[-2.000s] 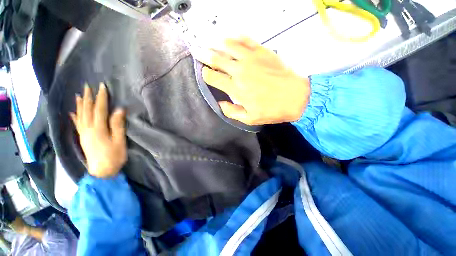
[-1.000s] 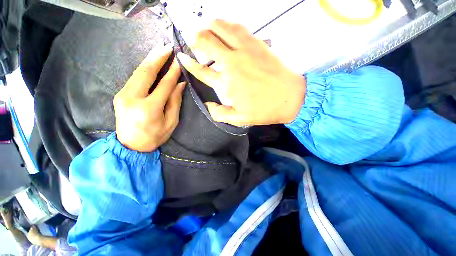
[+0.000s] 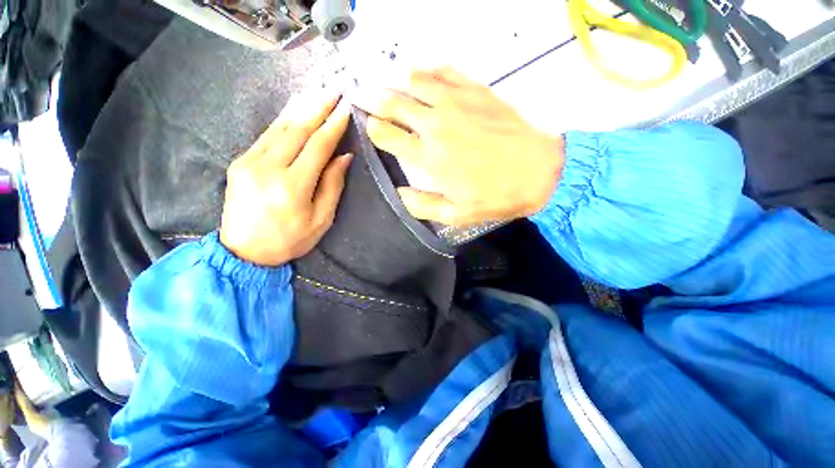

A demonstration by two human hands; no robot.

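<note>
The dark garment (image 3: 366, 320) covers the table's left part and reaches my lap, with a pale dashed seam across it. A dark zipper strip (image 3: 394, 196) with a pale line runs along its edge. My left hand (image 3: 284, 183) lies flat on the garment, fingertips pointing up at the edge near the machine. My right hand (image 3: 467, 151) is on the strip's right side, fingers bent and thumb near its edge; whether it pinches the strip cannot be told. The sewing machine head (image 3: 265, 18) with a round knob is at top centre. The needle area is overexposed.
Scissors with yellow (image 3: 632, 55) and green handles lie at upper right, beside black strips with metal ends (image 3: 742, 37). A pale ruler (image 3: 732, 101) runs along the table's near edge. Dark cloth is piled at upper left. Part of another person (image 3: 55, 443) shows at lower left.
My left hand has moved from the garment's left side to beside the zipper edge, where it also was one second ago. The right hand has stayed near the edge. The camera view has shifted slightly.
</note>
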